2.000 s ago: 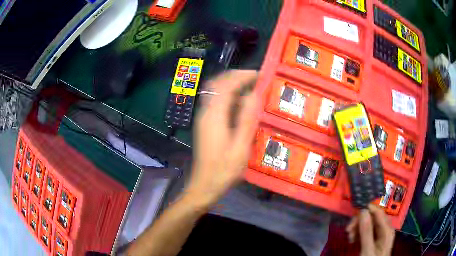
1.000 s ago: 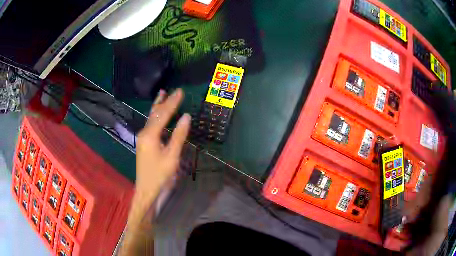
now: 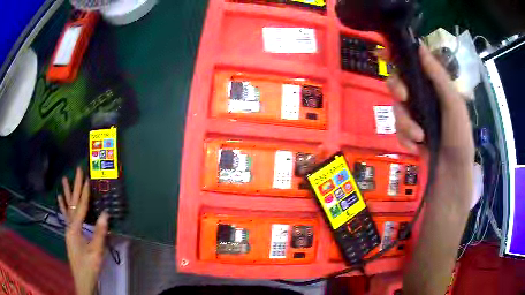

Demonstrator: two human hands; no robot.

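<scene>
My right hand (image 3: 429, 109) holds the black barcode scanner (image 3: 415, 75) by its grip above the right side of the red phone tray (image 3: 193, 173). My left hand (image 3: 83, 222) is spread, its fingers beside the lower left side of a keypad phone (image 3: 103, 167) lying face up on the bench; I cannot tell if they touch it. Another keypad phone (image 3: 344, 207) lies slanted face up across the tray's pockets, a dark cable at its lower end. Phone backs (image 3: 270, 97) lie in several pockets. A paper slip (image 3: 289, 40) lies in an upper pocket.
An orange phone or cover (image 3: 72, 49) with a white rectangle lies at upper left on the mouse mat (image 3: 63, 95). Stacked red trays (image 3: 29, 271) stand at lower left. A monitor (image 3: 515, 167) stands at the right edge. The scanner's cable runs down across the tray.
My right hand now holds the scanner over the tray. The view has swung right, so the tray appears further left. My left hand is lower, beside the bench phone.
</scene>
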